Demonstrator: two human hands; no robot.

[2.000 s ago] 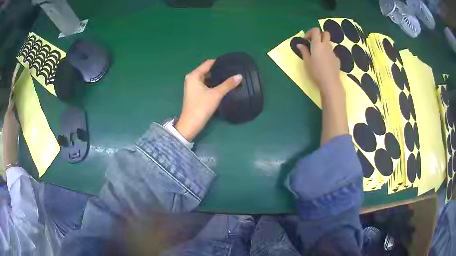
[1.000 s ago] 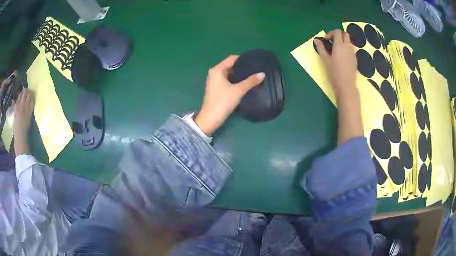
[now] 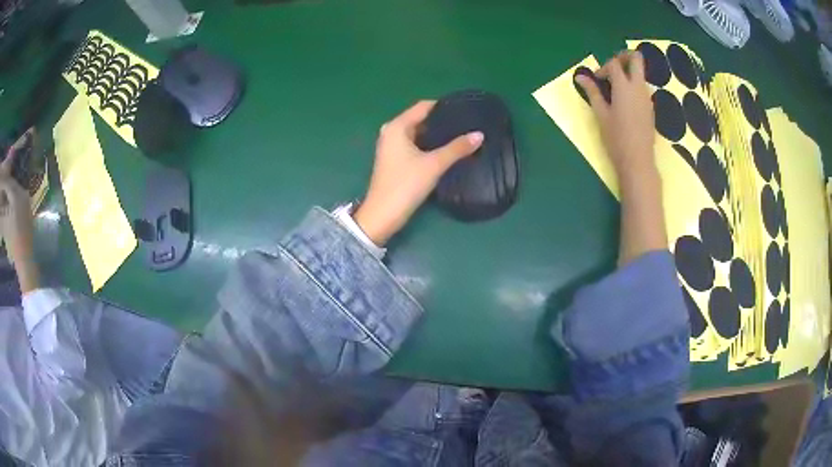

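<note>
My left hand (image 3: 410,169) holds a dark rounded housing (image 3: 479,169) in the middle of the green bench, thumb on top of it and fingers at its far left edge. My right hand (image 3: 623,114) is at the upper end of a pale yellow pad sheet (image 3: 567,102), its fingertips on a black oval pad (image 3: 588,84). Whether the pad is lifted from the sheet cannot be told. More yellow sheets with black ovals (image 3: 723,310) lie in overlapping stacks under and right of my right forearm.
At left lie dark housings (image 3: 202,87), one underside up (image 3: 164,219), an arc-shaped pad sheet (image 3: 109,80) and a plain yellow sheet (image 3: 91,196). Another person's hand (image 3: 14,214) is at far left. A cardboard box (image 3: 775,415) is below the right edge. A pale bracket (image 3: 164,18) stands far left.
The whole view has shifted, so the bench things appear further right than two seconds ago. My hands keep nearly the same places on the housing and pad. The other person's hand has moved left.
</note>
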